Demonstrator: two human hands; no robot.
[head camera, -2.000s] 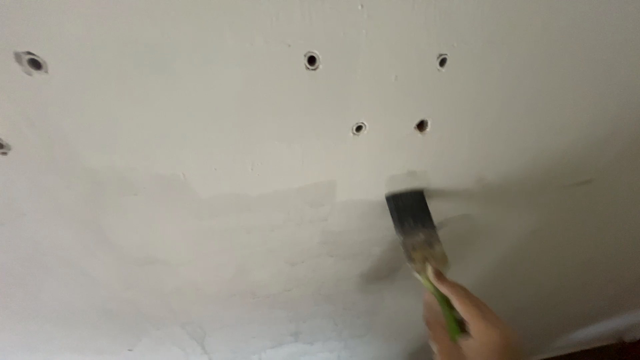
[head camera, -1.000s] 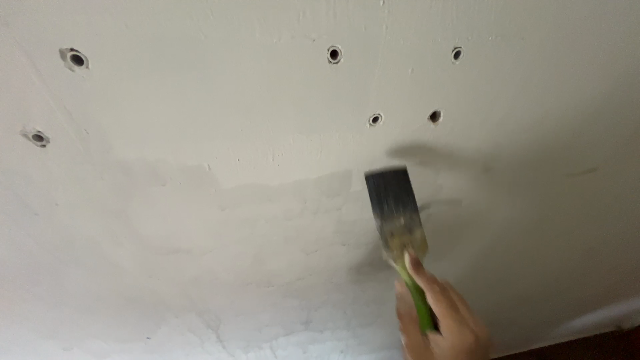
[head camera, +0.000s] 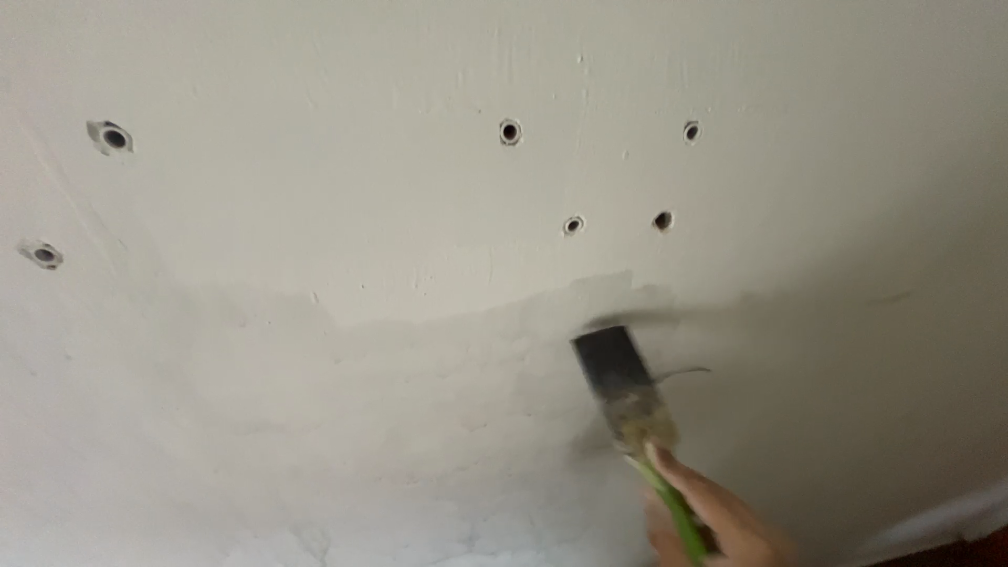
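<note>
At the lower right, my right hand (head camera: 709, 508) grips the green handle of a flat paintbrush (head camera: 618, 366). Its dark bristles point up and slightly left, over or against a pale painted wall (head camera: 315, 181); whether the tips touch is hard to tell. A darker, damp-looking area (head camera: 441, 354) with an uneven upper edge spreads to the left of the bristles. A thin dark strand or mark sticks out right of the brush. My left hand does not appear.
Several plugged holes dot the wall, among them one (head camera: 510, 131) at the upper middle and one (head camera: 663, 220) above the brush. Fine cracks (head camera: 311, 543) run along the bottom. A dark reddish-brown surface (head camera: 972, 551) shows in the lower right corner.
The darker area now has a raised part below the lower holes, above the bristles. My right hand still holds the brush, which has moved a little against the wall.
</note>
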